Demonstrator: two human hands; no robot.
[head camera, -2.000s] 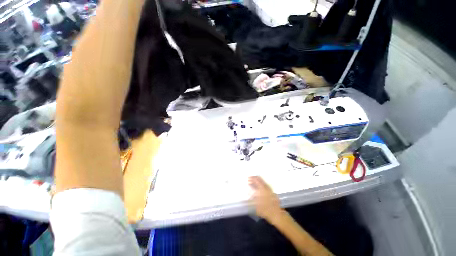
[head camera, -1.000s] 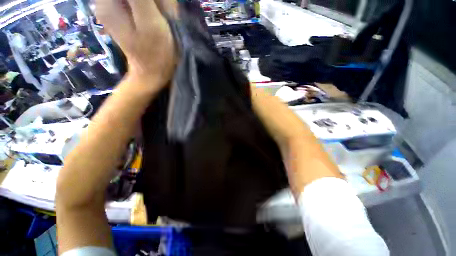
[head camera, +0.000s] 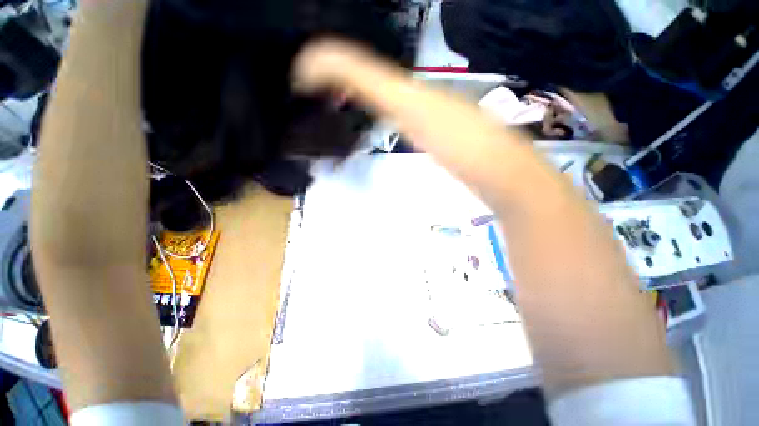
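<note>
A large black cloth (head camera: 225, 83) is bunched over the back left of the white sewing table (head camera: 358, 308). My right hand (head camera: 329, 71) is blurred against the cloth's right part, with the forearm crossing over the machine side; whether the fingers grip the cloth cannot be told. My left forearm runs up the left side beside the cloth, and my left hand is cut off by the top edge. The white sewing machine (head camera: 674, 241) is at the right, partly behind my right forearm.
A tan cardboard sheet (head camera: 241, 274) lies left of the white bed, beside an orange and black packet (head camera: 179, 274) with a white cord. More dark cloth (head camera: 541, 42) is piled at the back. Pale scraps (head camera: 516, 106) lie behind the table. Part of another machine shows at far left.
The black cloth, raised in front of me before, is now farther back and left, uncovering the table. My right hand has moved to its top right part. The view has shifted.
</note>
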